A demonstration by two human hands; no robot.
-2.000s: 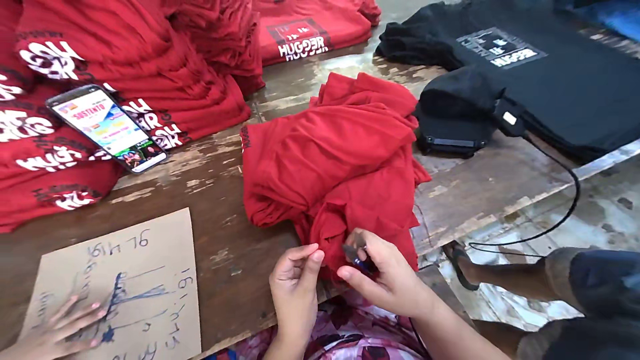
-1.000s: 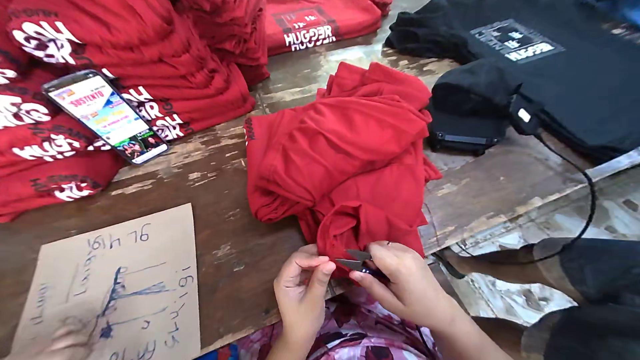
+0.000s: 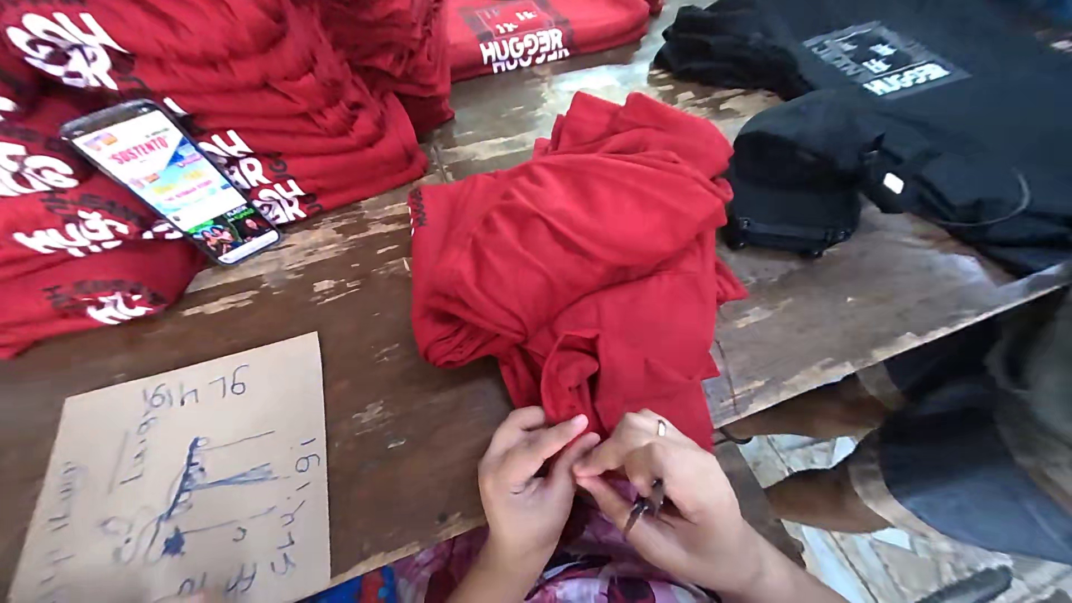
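A bundled red fabric garment lies at the table's near edge, its lower part reaching down to my hands. My left hand pinches at the garment's lower edge, though the fingers partly hide what lies between them. Against it, thumb and forefinger together, is my right hand, wearing a ring. A small dark cutting tool, its blades pointing down toward the lap, is tucked in the right palm.
Stacked red printed shirts fill the upper left, with a smartphone on them. Cardboard bearing handwriting lies at lower left. A black cap and black shirts are at right. Another person's legs show beside the table.
The tool's blades were by the cloth at my left fingertips one second ago; now it is tucked in my right palm. My right fingertips have come to my left ones. The other person's hand has left the cardboard's middle.
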